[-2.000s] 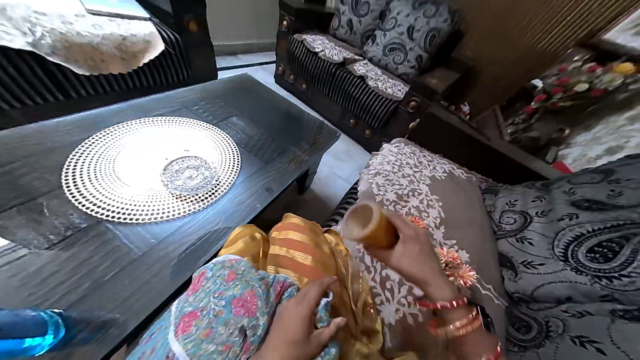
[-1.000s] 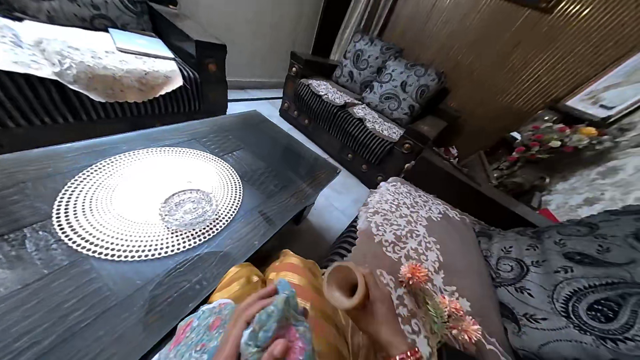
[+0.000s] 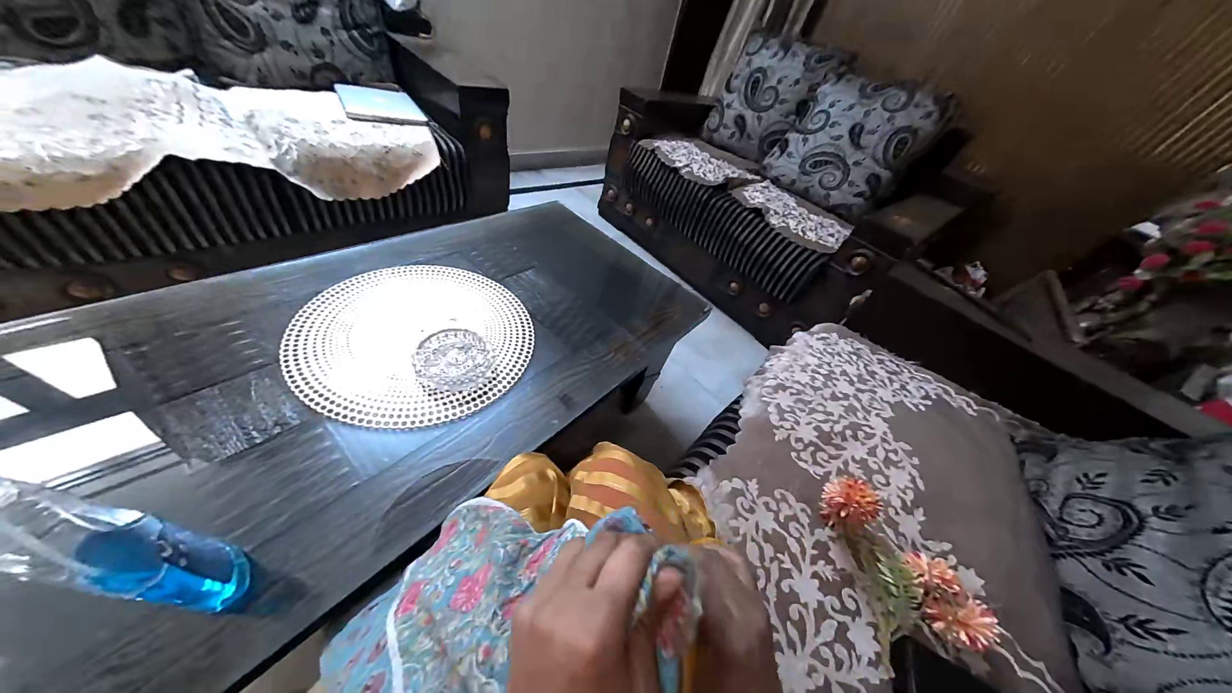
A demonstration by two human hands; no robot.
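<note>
My left hand [image 3: 577, 611] grips a bunched blue floral cloth [image 3: 664, 602] low in the centre. Close against it on the right, my right hand [image 3: 736, 616] is blurred and closed around the brown vase, which is almost wholly hidden by the hands and cloth. More blue and pink floral cloth [image 3: 472, 587] spreads over the lap, by the gold striped fabric [image 3: 626, 481]. Orange artificial flowers [image 3: 852, 502] with green stems lie to the right on the lace-trimmed cover [image 3: 828, 423].
A dark coffee table [image 3: 597, 337] carries a round perforated mat [image 3: 337, 385], a cut-glass dish [image 3: 452, 361] and, at near left, a clear bottle with blue liquid [image 3: 164, 563]. Sofas with patterned cushions [image 3: 857, 140] stand beyond. A paisley cushion [image 3: 1145, 539] is at right.
The vase, held with its mouth showing in my right hand, is now mostly hidden behind cloth and hands. My hands have come together. The view has shifted, bringing the blue bottle back in.
</note>
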